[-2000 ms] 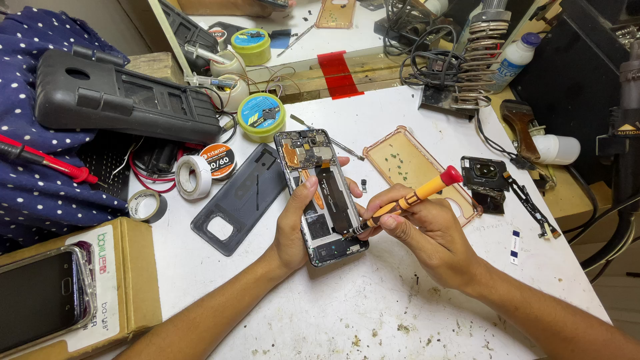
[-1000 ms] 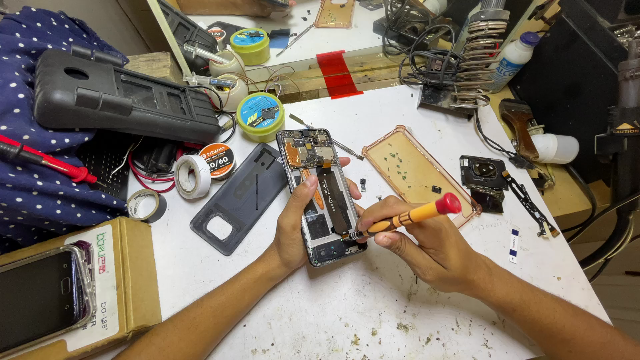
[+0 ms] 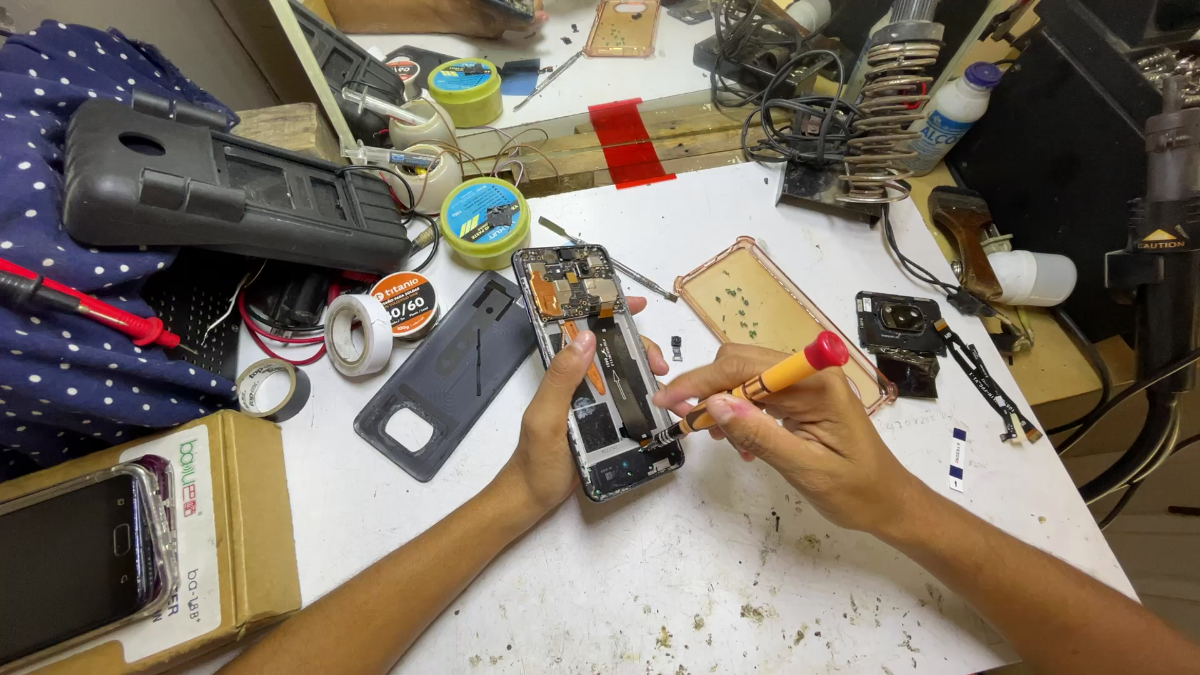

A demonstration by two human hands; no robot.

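Note:
My left hand [image 3: 553,417] grips an opened smartphone [image 3: 605,375] by its sides, thumb on the left edge and fingertips showing at the right. Circuit board and flex cables lie bare inside the phone. A yellow precision screwdriver [image 3: 769,380] with a red cap is held in my right hand [image 3: 806,441], its tip at the lower part of the phone; the exact contact point is too small to tell. A dark phone back cover [image 3: 450,375] lies left of the phone. To the right is a clear pinkish phone case [image 3: 778,309] with small screws on it.
A green-lidded paste tin [image 3: 485,223], tape rolls [image 3: 358,335] and a black plastic tool case [image 3: 234,187] stand at the left. A cardboard box [image 3: 262,525] bears another phone [image 3: 80,558]. Tweezers [image 3: 609,260] lie behind the phone. A soldering iron stand [image 3: 886,122] and a camera module cover [image 3: 900,323] are at right.
My right hand has shifted its fingers on the screwdriver, which stays at the lower end of the phone. A small dark part on the pinkish case in the earlier frame is now hidden by my hand.

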